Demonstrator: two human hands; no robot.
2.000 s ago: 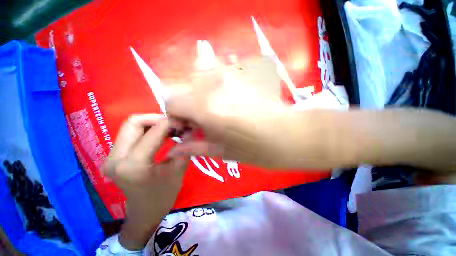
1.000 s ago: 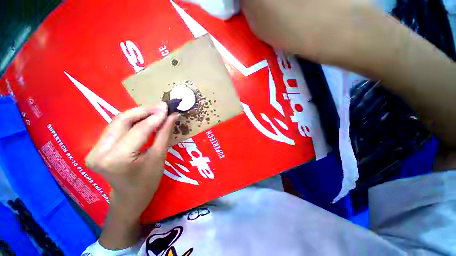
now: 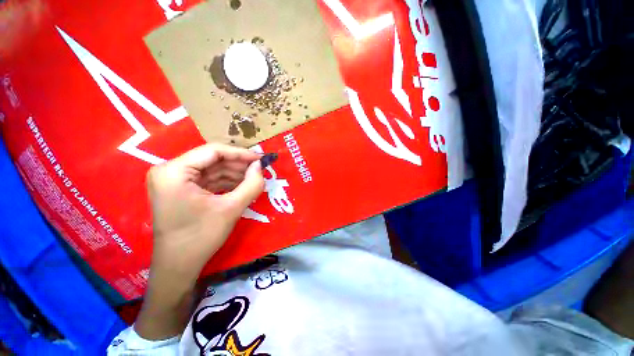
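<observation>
My left hand [image 3: 201, 195] pinches a small black piece [image 3: 268, 160] between thumb and fingertips, above the red carton [image 3: 334, 174]. The round white pot [image 3: 246, 66] sits on the tan cardboard pad [image 3: 194, 59], beyond my left hand. Dark wet spots and drops lie around the pot. My right hand is out of the picture; only part of the right arm [image 3: 615, 299] shows at the lower right edge.
The black tray [image 3: 480, 104] on the right has a white liner [image 3: 518, 139] over its edge and glossy long black parts [image 3: 584, 83] inside. Blue tray edges [image 3: 49, 236] show at left. Another blue bin [image 3: 556, 257] is at lower right.
My left hand has drawn the black piece away from the white pot, towards me. The right forearm, earlier across the upper right, has moved down to the right edge. The view has shifted.
</observation>
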